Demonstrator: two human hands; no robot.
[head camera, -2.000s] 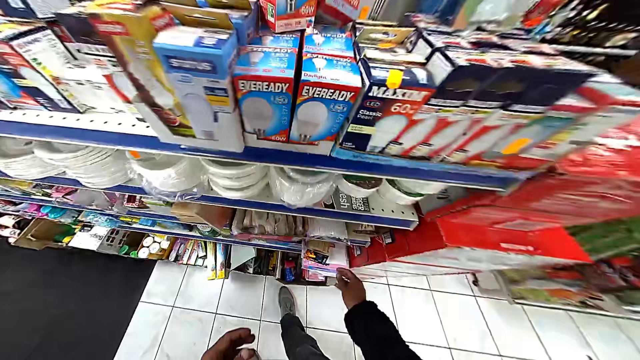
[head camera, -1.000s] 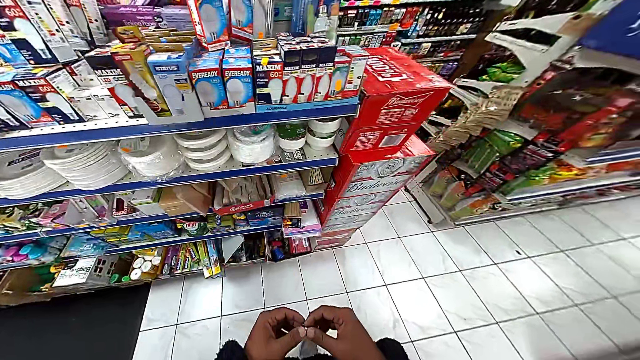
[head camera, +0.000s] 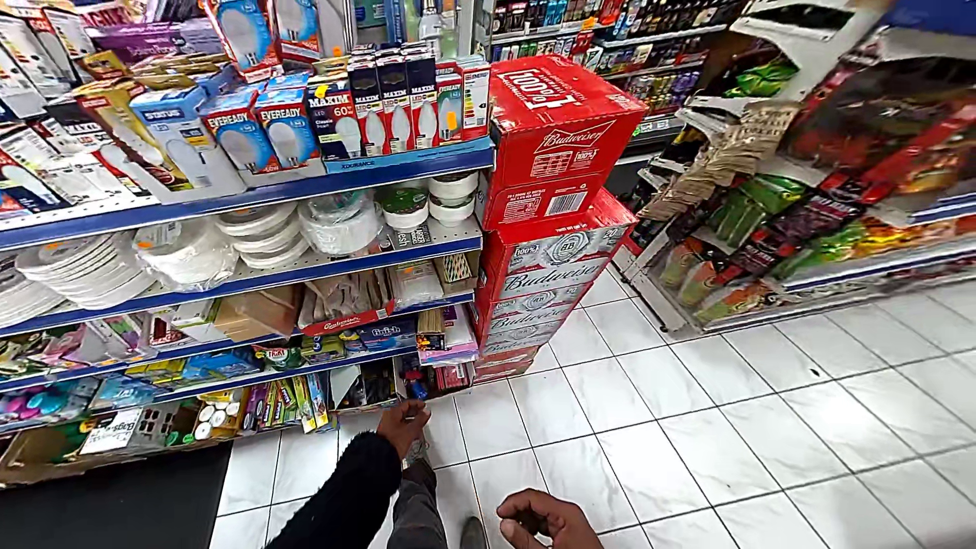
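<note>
My left hand (head camera: 404, 428), in a fuzzy black sleeve, reaches over my leg and shoe, close in view to the bottom shelf's right end. Its fingers are loosely bent, and no object shows in them. Low in the view, my right hand (head camera: 545, 520) hangs over the white floor tiles with fingers curled and thumb apart, with nothing visible in its grasp. Beyond my left hand are an open carton with dark items (head camera: 366, 385) and pink packets (head camera: 450, 375). Boxed light bulbs (head camera: 290, 130) fill the upper shelf, above stacked white disposable plates (head camera: 91, 267).
Stacked red Budweiser cartons (head camera: 545, 259) stand at the shelf end. Rightward, across white floor tiles (head camera: 679, 427), is a rack of bagged goods (head camera: 762, 229). A black mat (head camera: 114, 496) lies at lower left. Shelves of bottles (head camera: 610, 38) stand behind.
My hands, together at the fingertips one second ago, are now apart. The left one has moved left, towards the lower shelves; the right one is low and to the right.
</note>
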